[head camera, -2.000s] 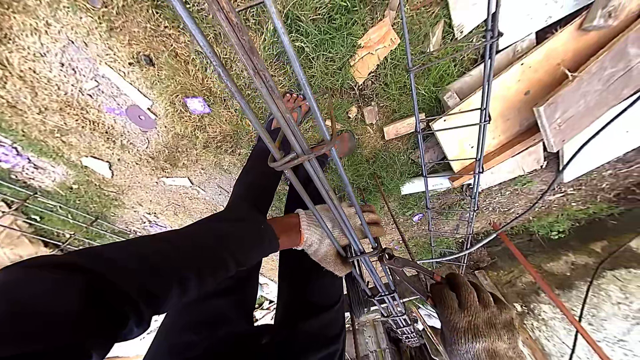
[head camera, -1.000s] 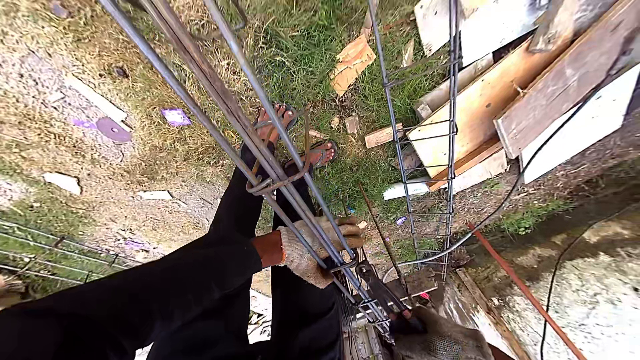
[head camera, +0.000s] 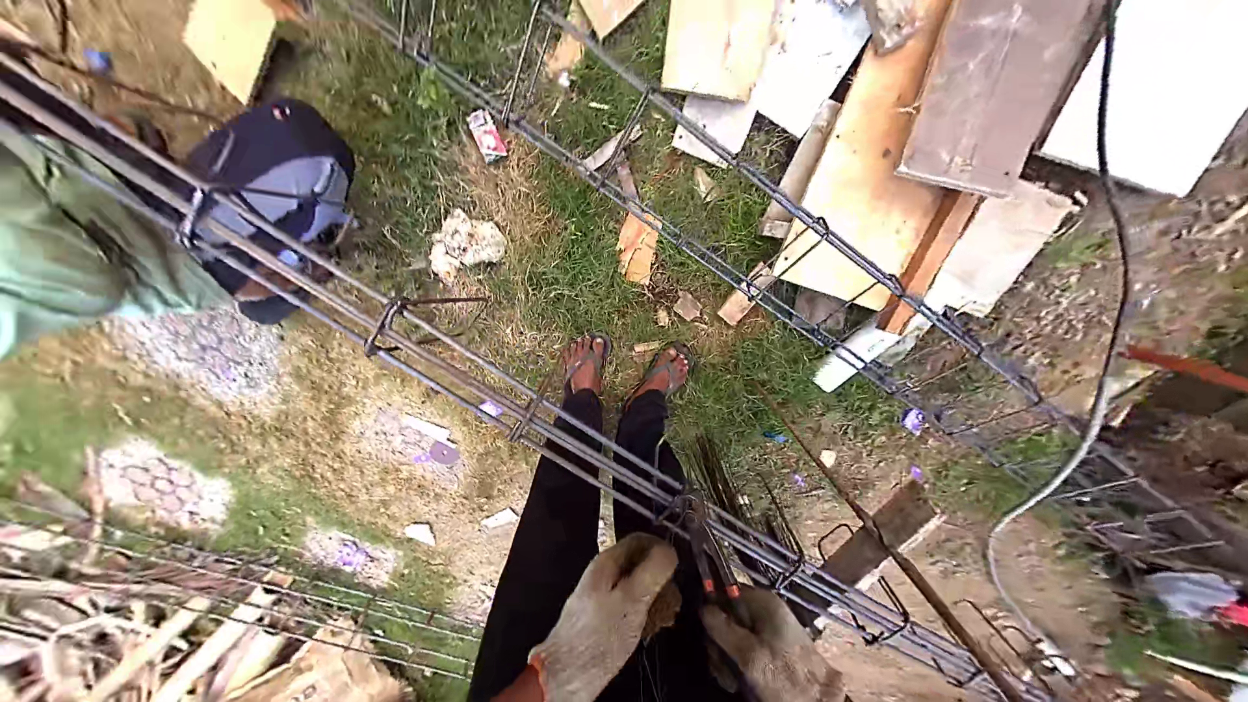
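A long rebar cage (head camera: 526, 419) of parallel steel bars with wire-bound stirrups runs diagonally in front of my legs. My left hand (head camera: 609, 609), in a pale knit glove with a worn brown patch, is just below the bars, its fingers curled; whether it holds anything is hidden. On its right, my gloved right hand (head camera: 770, 639) grips a pair of dark tying pincers (head camera: 717, 570) with orange on the handles. The pincers' jaws reach up to a stirrup (head camera: 680, 509) on the bars. Thin wires hang between the hands.
Another person (head camera: 273, 185) in a dark cap and green clothing is at upper left. A second rebar cage (head camera: 702, 258) crosses above, near boards (head camera: 868, 205). A cable (head camera: 1116, 292) hangs right, beside a rusty rod (head camera: 877, 536). Scrap wood (head camera: 195, 643) lies lower left.
My left hand has come off the bars to below them. The pincers now point up at a stirrup. The view has swung widely, bringing the other person into sight.
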